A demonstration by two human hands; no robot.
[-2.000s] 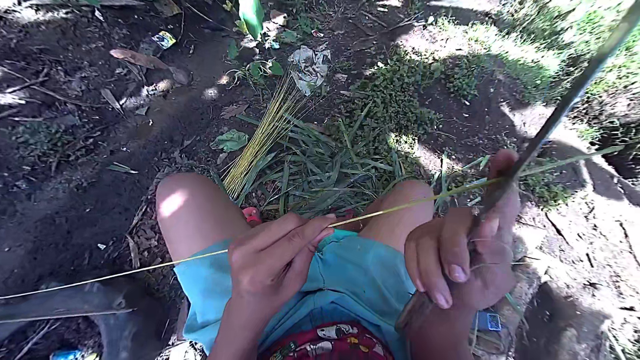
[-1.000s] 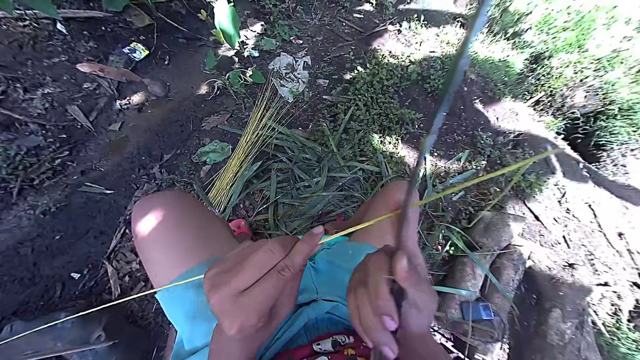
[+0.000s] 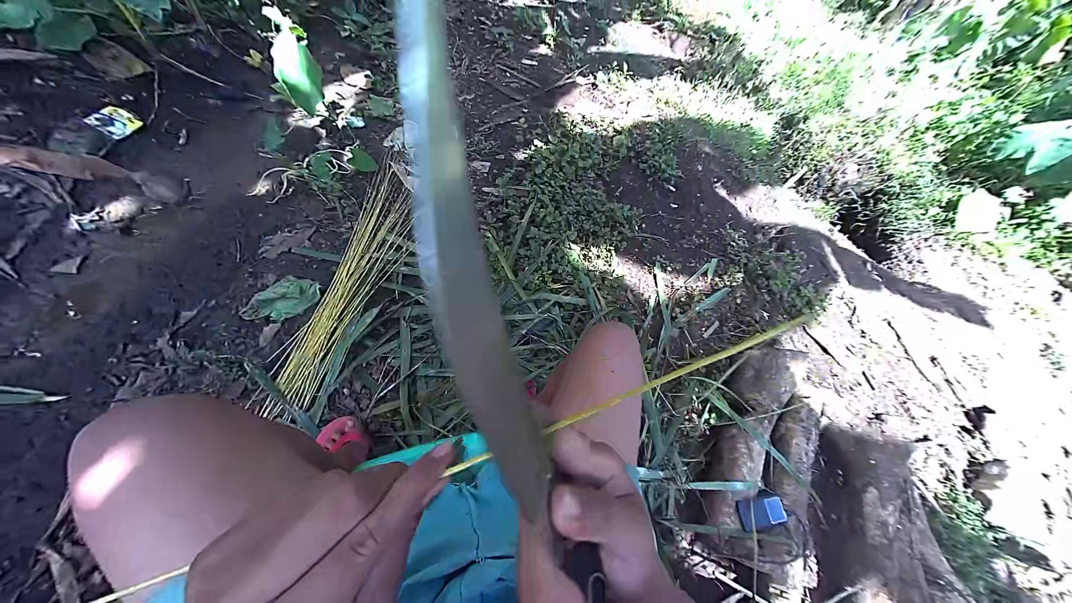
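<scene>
My left hand (image 3: 327, 528) pinches a thin yellow-green plant stem (image 3: 695, 366) between thumb and fingers, above my lap. The stem runs from the lower left, behind the blade, and out to the upper right. My right hand (image 3: 599, 511) is closed on the dark handle of a long knife, like a machete; its blade (image 3: 465, 276) points up and away, blurred, crossing the stem close to my right fingers. Whether blade and stem touch, I cannot tell. A bundle of similar yellow stems (image 3: 347, 293) lies on the ground beyond my knees.
Cut green leaf strips (image 3: 419, 352) cover the ground between my knees. Logs (image 3: 754, 419) lie at the right, with a small blue and black object (image 3: 762, 511) on them. A red shoe (image 3: 342, 433) shows beside my left leg. Leafy plants (image 3: 904, 100) grow at the upper right.
The knife blade has swung from leaning right to leaning left and looms larger before the view. My right hand has moved closer to my left. The stem stays in my left hand.
</scene>
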